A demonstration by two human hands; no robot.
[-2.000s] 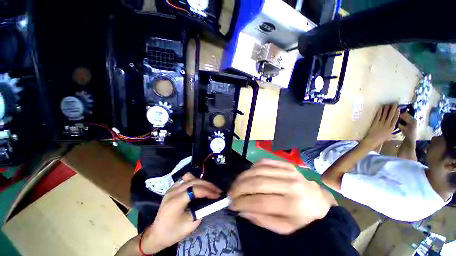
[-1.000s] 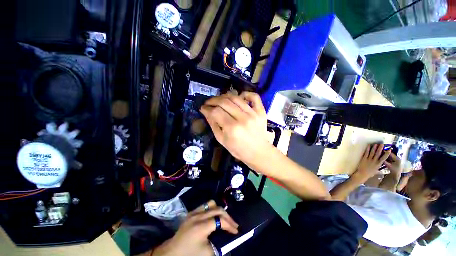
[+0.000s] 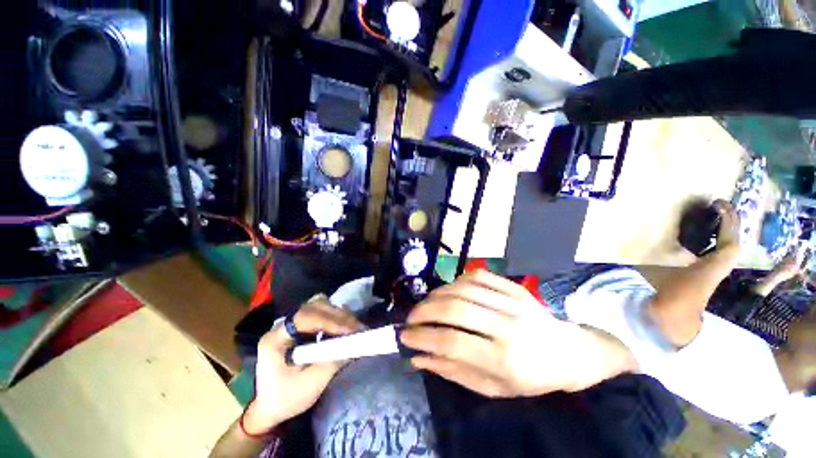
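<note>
A white strip (image 3: 347, 345) with dark edges is held low in front of my body. My left hand (image 3: 300, 358), with a ring and a red wrist string, grips its left end. My right hand (image 3: 510, 335) is closed around its right end, and the fingers hide that end. Beyond the hands, black plastic housings (image 3: 356, 227) stand in a row. Each of several housings shows a round silver-white motor (image 3: 326, 207) with a white gear and thin red and blue leads.
A blue-and-white screw feeder (image 3: 483, 85) stands beyond the housings. A thick black cylinder (image 3: 671, 89) reaches in from the right. A black sheet (image 3: 544, 228) lies on the tan bench (image 3: 667, 192). An open carton (image 3: 107, 376) is at lower left. A person in white (image 3: 716, 331) sits at right.
My right hand has come back from over the housings to the white strip at my left hand. The view has shifted, so the nearest large housing sits higher.
</note>
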